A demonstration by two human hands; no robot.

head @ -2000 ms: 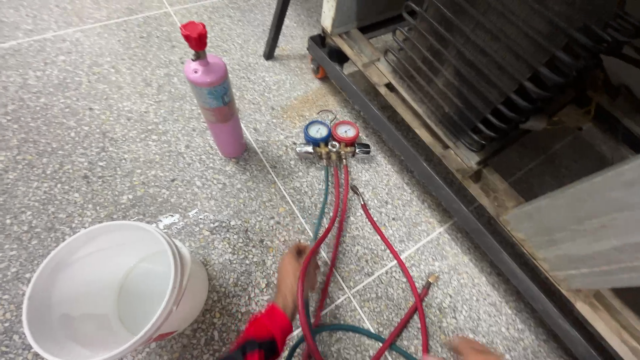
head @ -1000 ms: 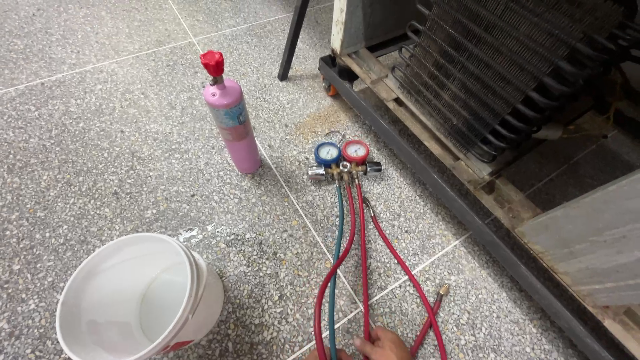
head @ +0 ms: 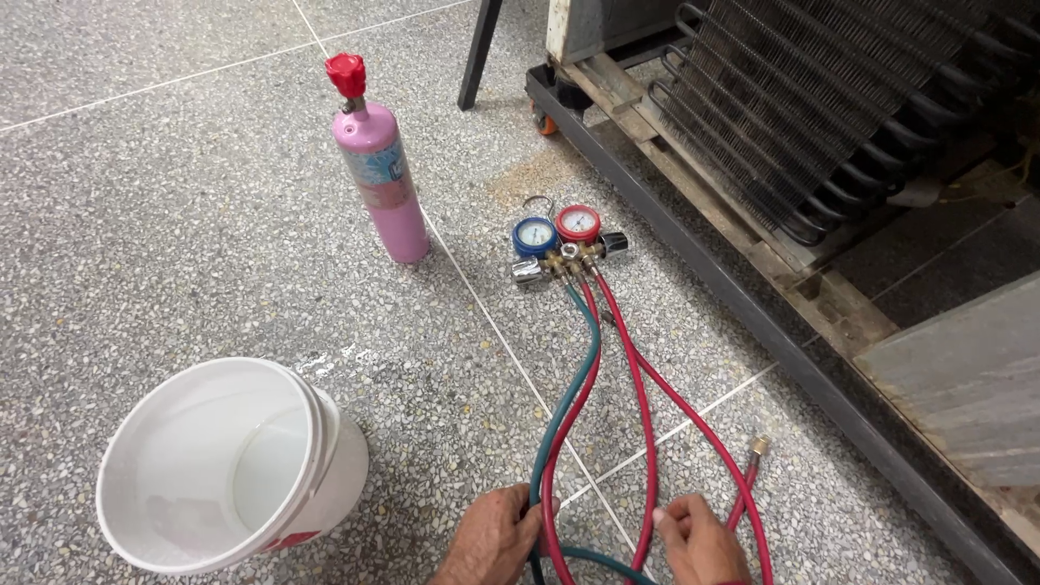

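Observation:
A manifold gauge set (head: pixel 571 250) with a blue-rimmed and a red-rimmed dial lies on the speckled floor. From it a green hose (head: pixel 569 398) and two red hoses (head: pixel 647 422) run down toward my hands. My left hand (head: pixel 491 532) has its fingers closed around the green hose beside a red one. Just right of a red hose, my right hand (head: pixel 700 538) has curled fingers, its thumb at the hose; whether it grips it is unclear. Another red hose (head: pixel 723 447) curves past on the right, near a brass hose fitting (head: pixel 760 447). The hoses' lower parts leave the view.
A pink gas cylinder (head: pixel 394 219) with a red valve knob stands behind the hoses. At lower left is a white plastic bucket (head: pixel 341 463) with clear liquid inside. A black metal frame on casters (head: pixel 731 305), bearing a black condenser coil (head: pixel 780 106), runs along the right.
Both hands have come further into view since one second ago. The green hose, then between red hoses, now bends left to my left hand. My right hand is now apart from my left.

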